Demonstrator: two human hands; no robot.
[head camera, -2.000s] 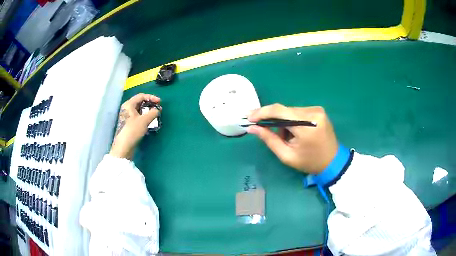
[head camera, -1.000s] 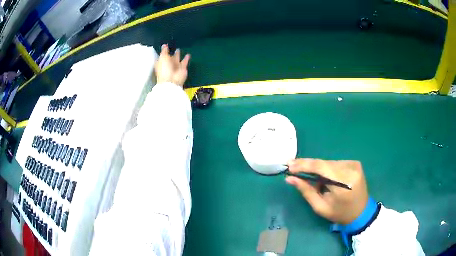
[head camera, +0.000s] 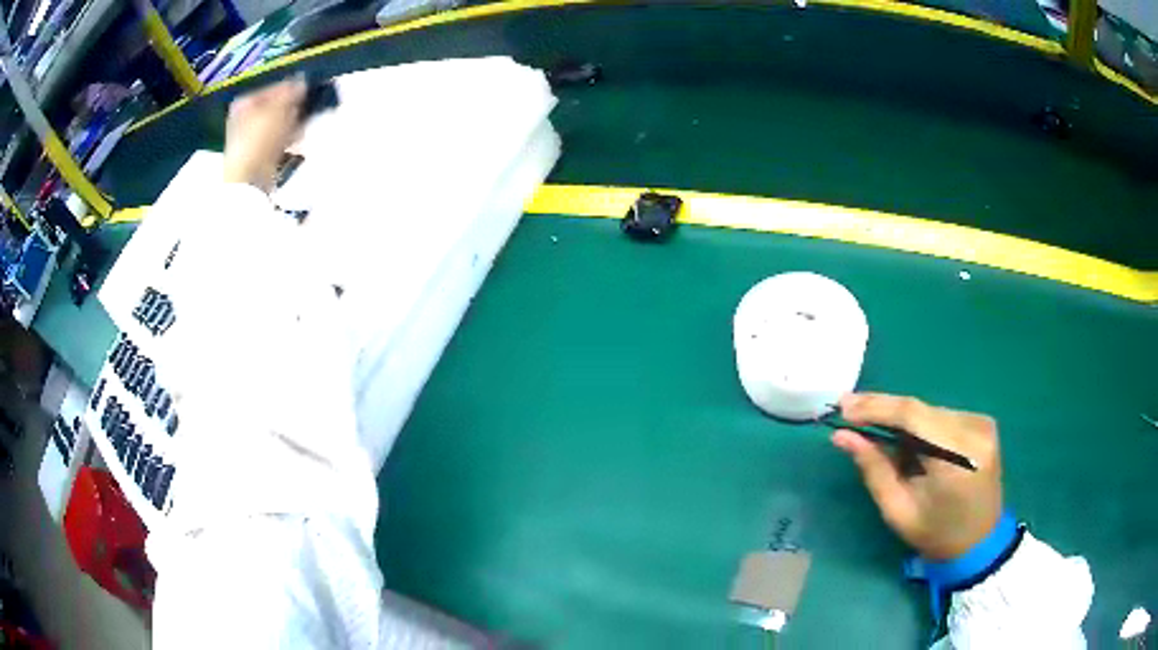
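My right hand (head camera: 937, 476) holds dark tweezers (head camera: 908, 443) like a pen. Their tip is at the lower right edge of a round white tub (head camera: 803, 343) with a few small dark bits inside. My left hand (head camera: 263, 125), blurred, is over the far part of the white foam tray (head camera: 438, 140). A small dark piece (head camera: 319, 97) shows at its fingertips; whether it is gripped is hard to tell. Rows of small black units (head camera: 131, 447) stand in the tray, partly hidden by my left sleeve. A grey-brown square sheet (head camera: 770, 580) lies on the green mat near me.
A black watch housing (head camera: 652, 216) sits at the yellow tape (head camera: 825, 218). Another dark object (head camera: 574, 72) lies beyond the tray's far corner, and a small one (head camera: 1053, 122) at the far right. A red object (head camera: 107, 533) is at lower left. A white scrap (head camera: 1134, 622) is at lower right.
My left hand has moved from the near mat, past the tray's far corner, to over the tray. The black-and-white piece it held is gone from the mat area. The view has shifted left.
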